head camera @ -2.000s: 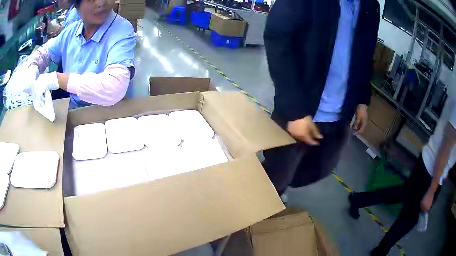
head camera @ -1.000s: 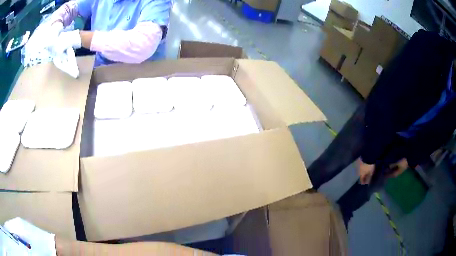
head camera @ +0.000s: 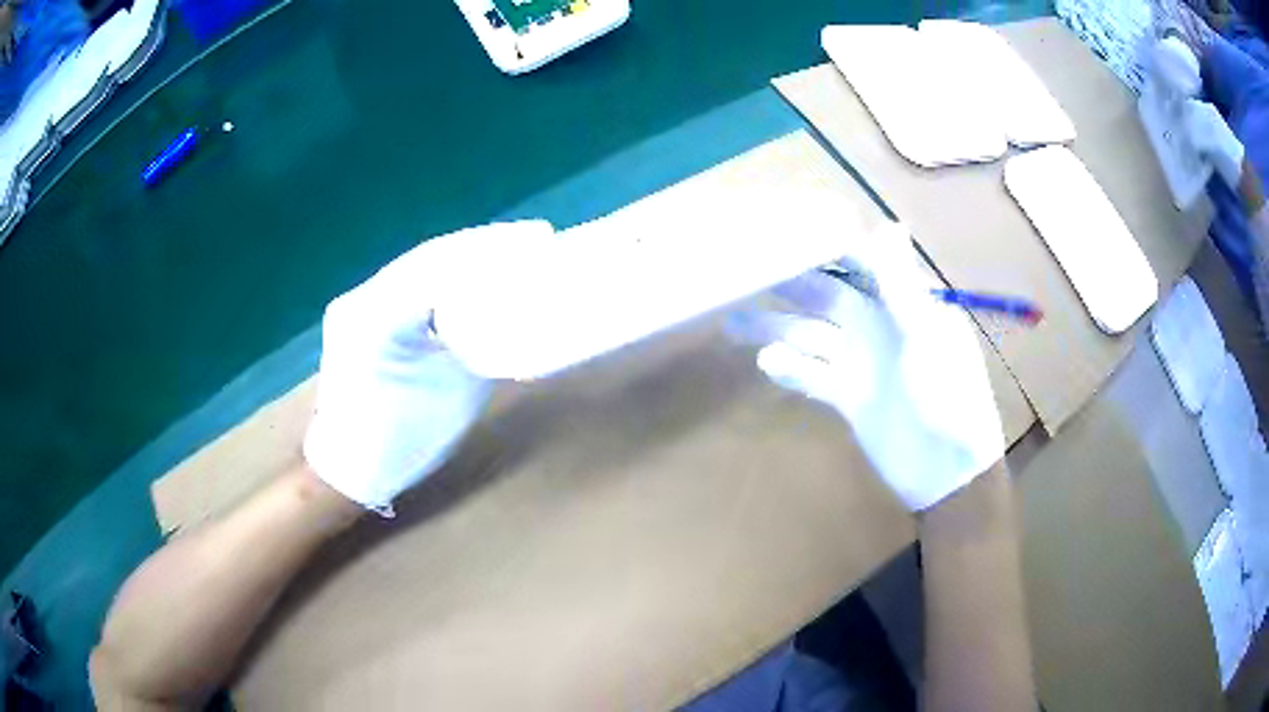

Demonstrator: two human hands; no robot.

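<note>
My left hand (head camera: 404, 362), in a white glove, grips the left end of a white router (head camera: 640, 285) above the brown cardboard sheet (head camera: 612, 515). My right hand (head camera: 891, 376), also gloved and partly blurred, is at the router's right end with its fingers bent. Its hold on the router is not clear. A thin blue pencil with a red end (head camera: 991, 303) shows beside my right hand. The router's upper side is too bright to show details.
Several white units (head camera: 1079, 237) lie on cardboard at the right. White units sit in a carton at the right edge. An open shell with a green board (head camera: 550, 21) is on the green conveyor (head camera: 278, 209). A blue cylinder (head camera: 171, 157) lies left. A coworker's gloved hand (head camera: 1190, 125) shows top right.
The view has swung from the carton and standing people to the cardboard and conveyor. Both my hands and the held router have come into view.
</note>
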